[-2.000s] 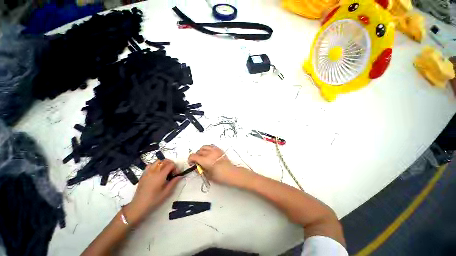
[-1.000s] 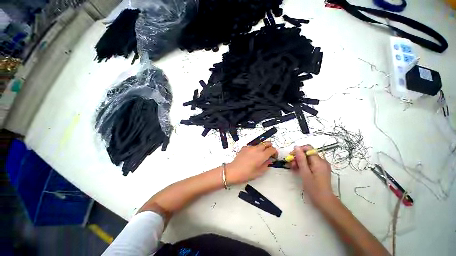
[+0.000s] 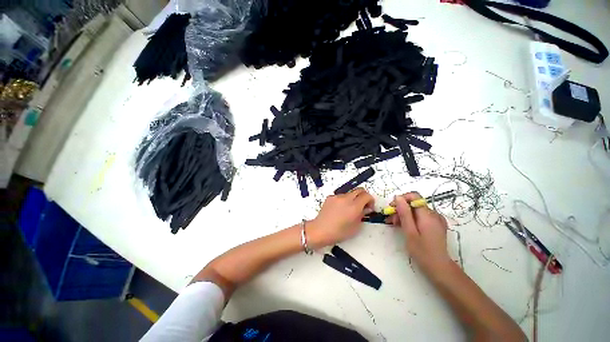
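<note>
My left hand (image 3: 341,215) holds one end of a short black fabric tab (image 3: 378,218) just above the white table. My right hand (image 3: 418,224) grips a slim yellow pen-like tool (image 3: 407,206), its silver metal end pointing right. The tool's yellow end is at the tab; the exact contact is too small to tell. Two black tabs (image 3: 352,267) lie overlapping below my left hand. A large loose pile of black tabs (image 3: 354,100) lies in front of my hands.
Bagged tabs (image 3: 187,167) lie left of the pile. Tangled thread waste (image 3: 475,187) and red-and-black-handled snips (image 3: 534,244) lie at right. A power strip (image 3: 545,80) with a black adapter (image 3: 575,100) and a black strap (image 3: 555,25) are at upper right. Blue bins (image 3: 83,267) stand beyond the left edge.
The view has swung left since two seconds ago. The tool has gone from pointing down in my right hand to lying nearly level at the tab. In the last second my hands have barely moved.
</note>
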